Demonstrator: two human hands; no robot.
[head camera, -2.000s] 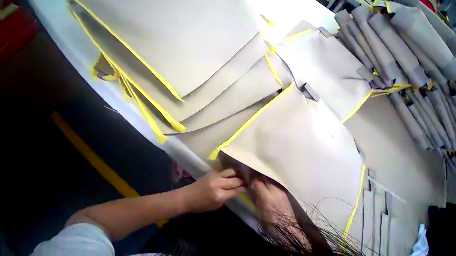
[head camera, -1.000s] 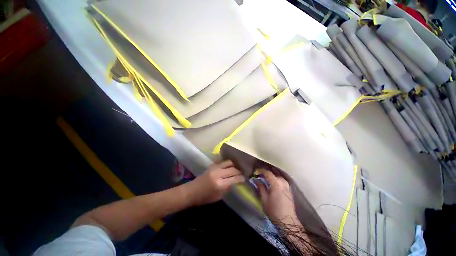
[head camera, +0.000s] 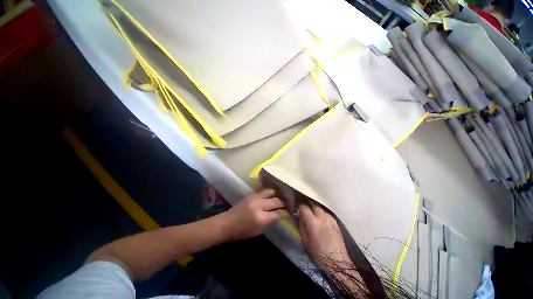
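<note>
A grey-beige panel (head camera: 356, 157) with yellow side edges lies nearest me, its front edge lifted and showing a darker underside. My left hand (head camera: 260, 211) is at the lifted front corner, its fingertips pinching the darker underside layer. My right hand (head camera: 318, 229) is beside it under the lifted edge, fingers closed around a tiny whitish-purple item (head camera: 297, 214), mostly hidden in the fingers. A narrow yellow tape (head camera: 295, 138) runs along the panel's left edge, ending in a loose tip at the corner.
Fanned grey-beige sheets (head camera: 204, 52) with yellow edges lie at left. Folded grey bundles (head camera: 450, 70) are heaped at upper right. Narrow strip pieces (head camera: 435, 251) lie right of the panel, near a small white piece (head camera: 484, 283). A person's red clothing (head camera: 488, 18) shows at the top right.
The right fingers have closed over the small item, which showed more a second ago. The left hand stays at the corner. The view has shifted slightly.
</note>
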